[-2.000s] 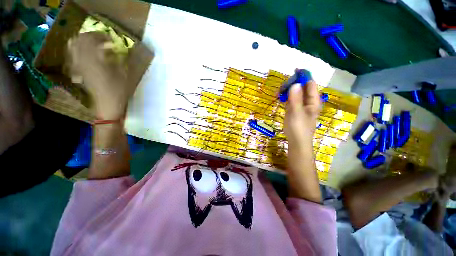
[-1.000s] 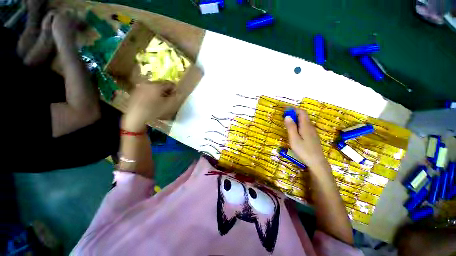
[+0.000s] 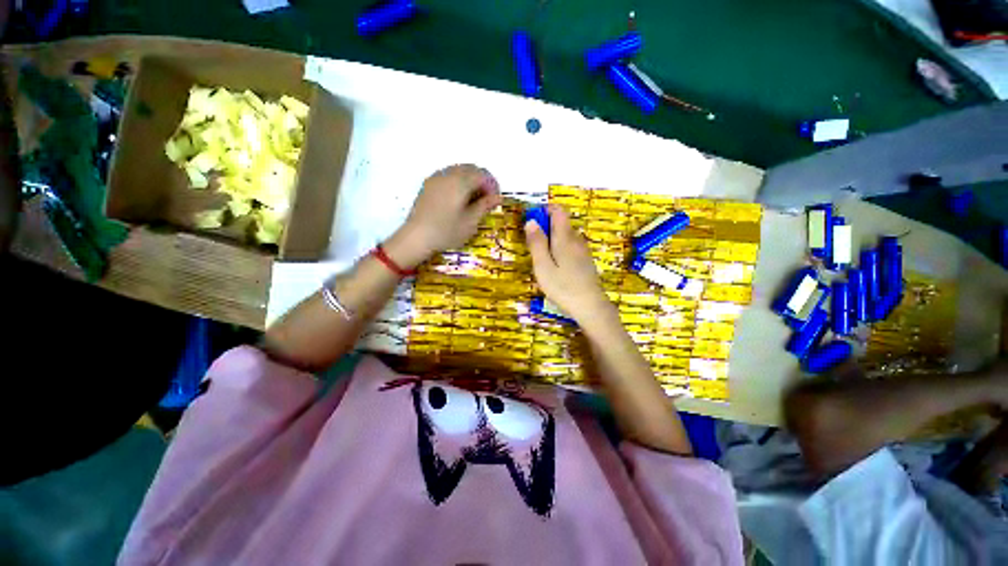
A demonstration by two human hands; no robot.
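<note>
My right hand (image 3: 566, 265) holds a blue battery pack (image 3: 538, 217) between thumb and fingers above the array of gold parts (image 3: 652, 321). My left hand (image 3: 448, 210), with a red band at the wrist, is just left of it over the array's upper left; its fingertips are together and whether they hold anything is too small to tell. Another blue pack (image 3: 549, 311) lies under my right wrist, partly hidden. A blue pack (image 3: 661, 231) and one with a white face (image 3: 665, 276) lie on the array to the right.
An open carton (image 3: 321, 166) of pale yellow slips (image 3: 245, 149) stands at left on cardboard. White sheet (image 3: 409, 122) lies behind the array. Loose blue packs (image 3: 632, 86) are on the green bench (image 3: 730, 55). A grey bar (image 3: 884, 149), a blue pile (image 3: 873, 290) and another person's arm (image 3: 862, 415) are at right.
My left hand has moved from the carton of yellow slips to beside my right hand. The pack in my right hand is still held. Two packs now lie on the array's right that were not there at first.
</note>
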